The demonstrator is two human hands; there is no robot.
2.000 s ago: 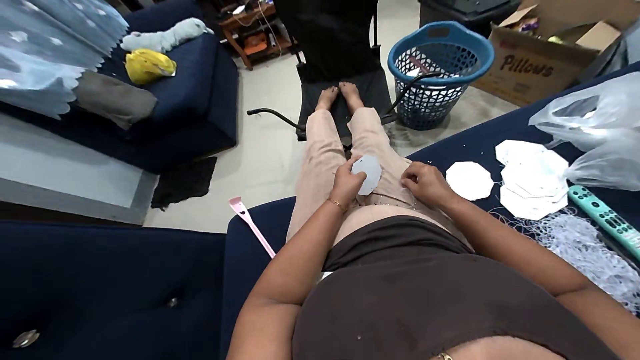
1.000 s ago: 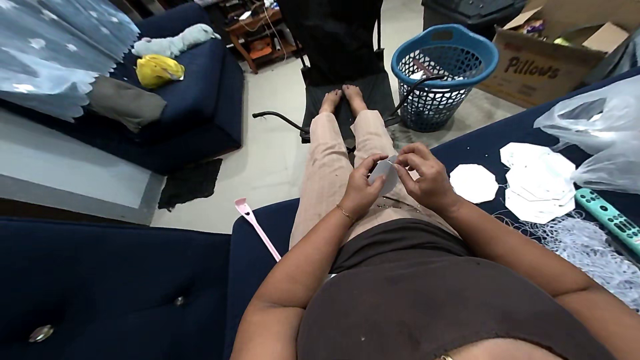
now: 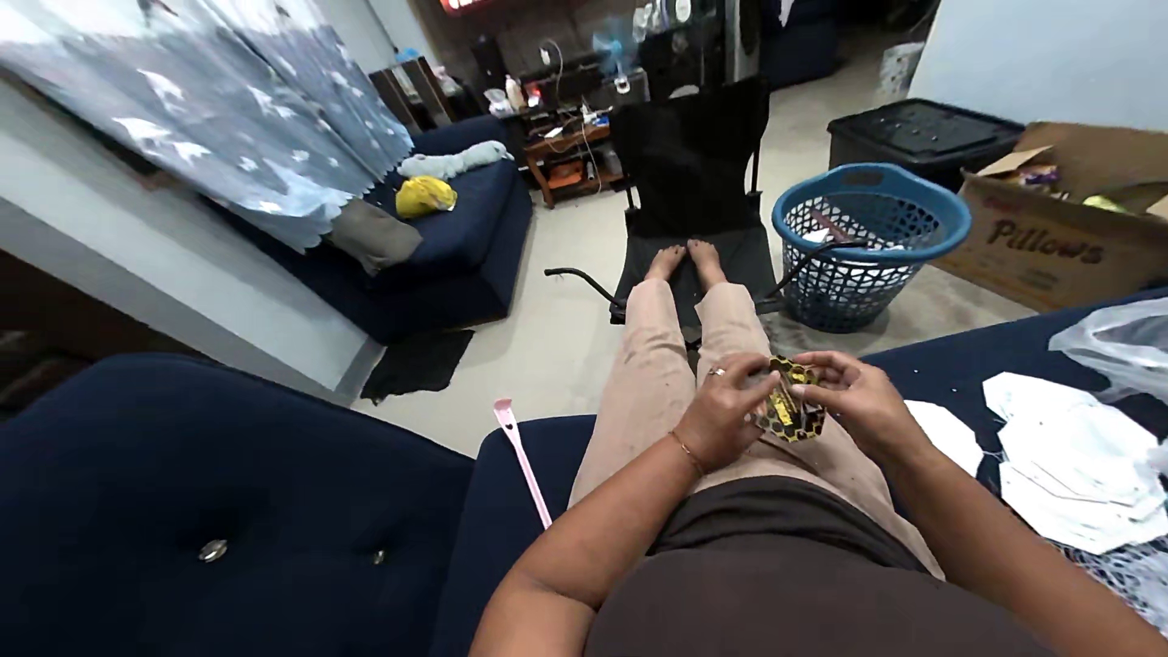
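Observation:
Above my lap, both hands hold a small octagonal card (image 3: 787, 415) printed in black and yellow with a honeycomb pattern and writing. My left hand (image 3: 725, 411) grips its left edge, a ring and a thin bracelet on that side. At its upper right edge, my right hand (image 3: 853, 397) pinches the card between thumb and fingers. White octagonal cards (image 3: 1077, 456) lie in a loose pile on the blue sofa to my right, with one more white card (image 3: 944, 438) nearer my right forearm. White strings (image 3: 1127, 570) lie beside the pile.
My feet rest on a black folding chair (image 3: 693, 164). A blue laundry basket (image 3: 867, 246) stands right of it, near a cardboard box (image 3: 1049, 237) and a black lidded bin (image 3: 922, 132). A pink long-handled scratcher (image 3: 522, 461) leans at my left. A clear plastic bag (image 3: 1118, 342) lies far right.
The card in my hands showed its pale side before; its printed black and yellow side faces up now. Two seconds ago only my left hand held it. The view has tilted up.

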